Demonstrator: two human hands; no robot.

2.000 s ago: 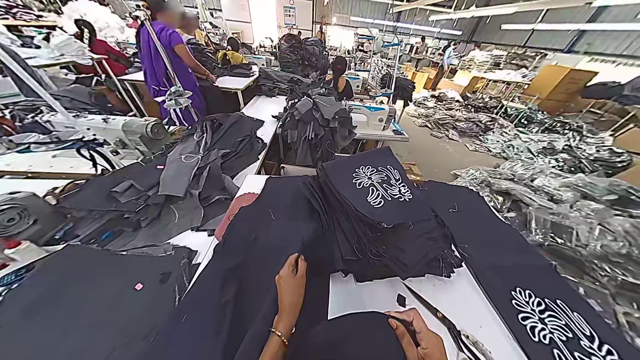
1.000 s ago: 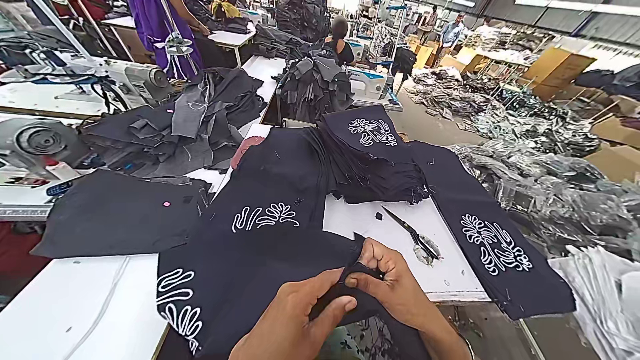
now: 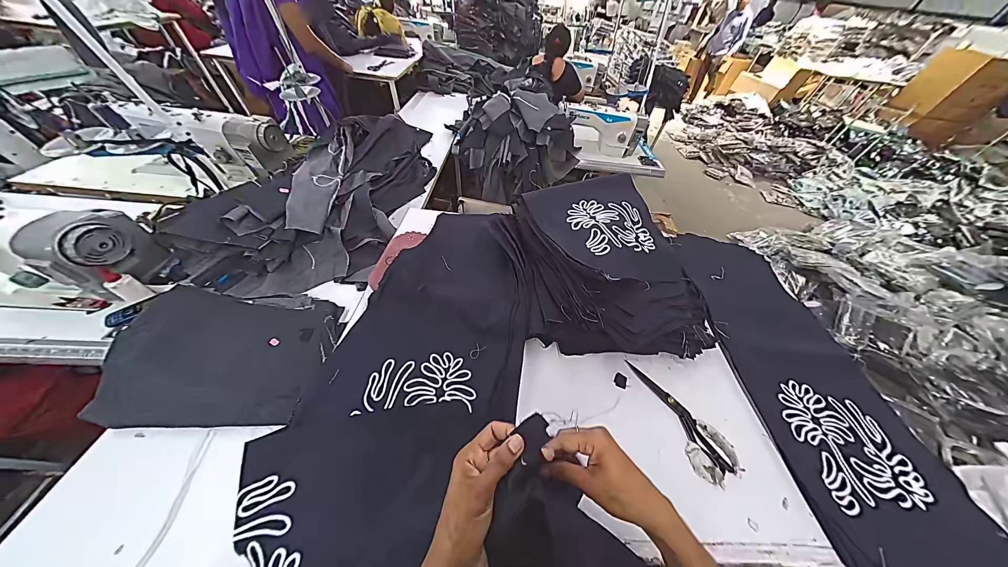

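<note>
My left hand (image 3: 482,468) pinches the narrow corner of a dark navy fabric piece (image 3: 529,488) between thumb and fingers. Close on its right, my right hand (image 3: 602,472) has thumb and forefinger together at the same corner, where loose threads (image 3: 579,413) stick out. Under and left of the hands lies a navy panel (image 3: 441,307) with white looped embroidery. A stack of navy pieces (image 3: 614,307) sits beyond, its top one embroidered. Shears (image 3: 681,417) with wrapped handles lie on the white table (image 3: 630,441), beside a small dark scrap (image 3: 620,380). Another embroidered panel (image 3: 787,339) lies at the right.
Grey cloth pieces (image 3: 346,197) are heaped behind on the left, near sewing machines (image 3: 87,244). A dark grey panel (image 3: 213,354) lies at the left. Plastic-wrapped bundles (image 3: 906,315) cover the floor at right. A person in purple (image 3: 272,55) stands at a back table; others are farther off.
My hands have drawn slightly apart and now hold a fabric corner upright, where one second ago they were together on bunched fabric. The embroidery on the left panel was out of sight two seconds ago.
</note>
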